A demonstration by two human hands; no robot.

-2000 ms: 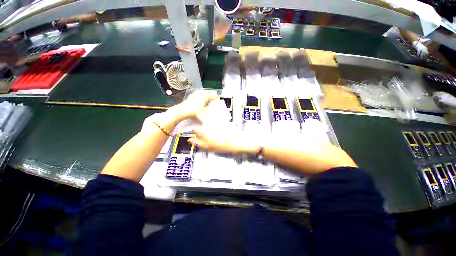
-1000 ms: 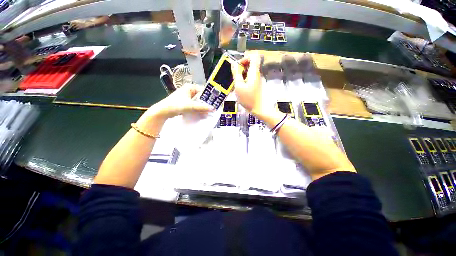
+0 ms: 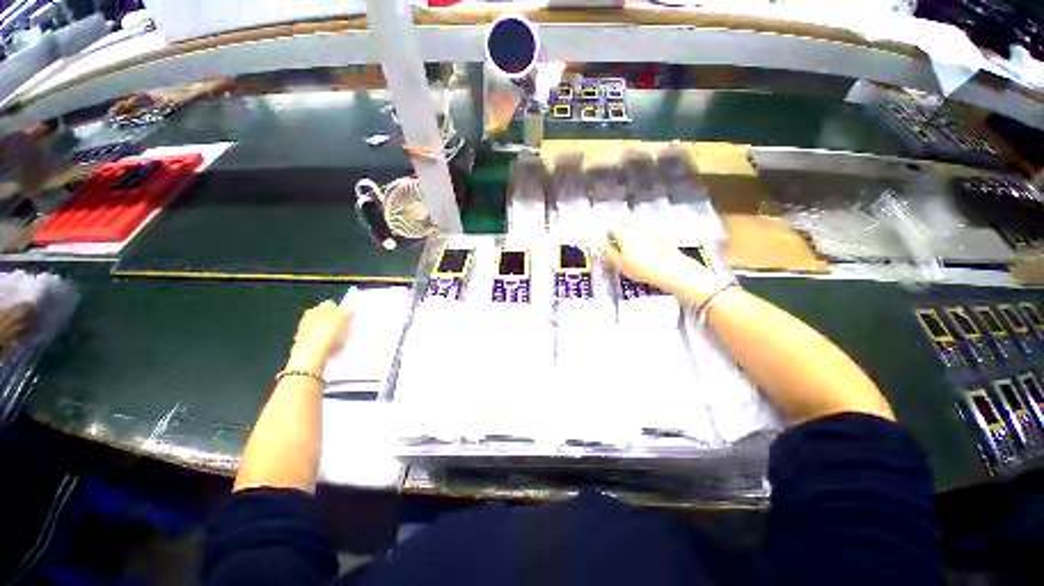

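The clear blister tray lies in front of me. White sleeved phones fill its near row. Yellow-framed keypad mobile phones lie bare in the far row. My right hand is over the far row's right part, its fingers at a phone there; whether it grips the phone cannot be told. My left hand is at the left edge of the stack of empty sleeves, left of the tray; its fingertips touch the stack and its grip is unclear.
Clear-and-grey packs stand behind the tray on brown board. A small fan is by the metal post. A red tray is far left. Loose clear plastic is right rear. Trays of bare phones are far right.
The phone my hands held up in a sleeve is no longer in them. My left hand has moved down-left to the sleeve stack, my right hand right and down to the far row.
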